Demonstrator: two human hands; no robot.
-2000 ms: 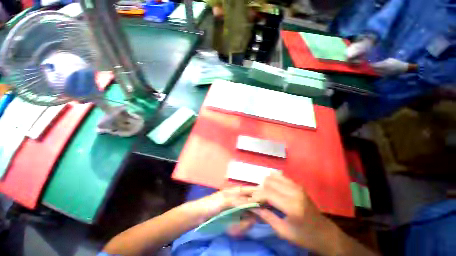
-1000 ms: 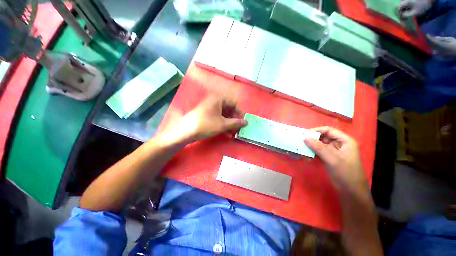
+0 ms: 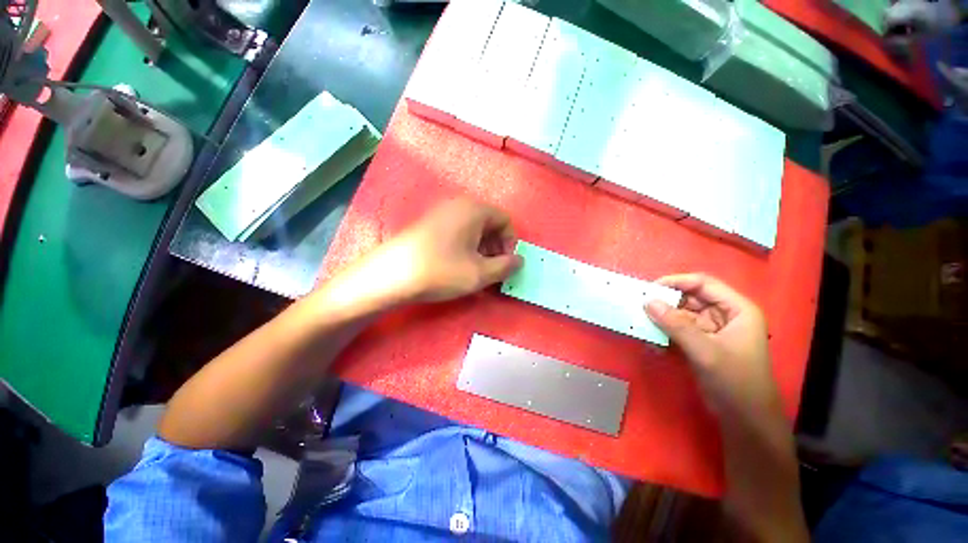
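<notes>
A pale green, pre-punched sheet (image 3: pixel 589 294) lies lengthwise between my hands over the red mat (image 3: pixel 425 180). It covers whatever is under it. My left hand (image 3: pixel 467 255) pinches its left end with thumb and fingers. My right hand (image 3: pixel 709 323) has its thumb on the right end, with the fingers curled at the edge. A bare grey metal plate (image 3: pixel 543 384) with small holes lies on the mat nearer to me, apart from the sheet.
Covered plates (image 3: pixel 605 111) form a close row along the mat's far side. A loose green sheet stack (image 3: pixel 287 164) lies on the dark bench to the left. Packed sheet bundles (image 3: pixel 770 64) stand beyond the mat. A fan base (image 3: pixel 130 145) stands at far left.
Two seconds ago a bent green sheet was held close to my body; now it lies flat over the mat between my hands. Over the last second my hands have barely moved.
</notes>
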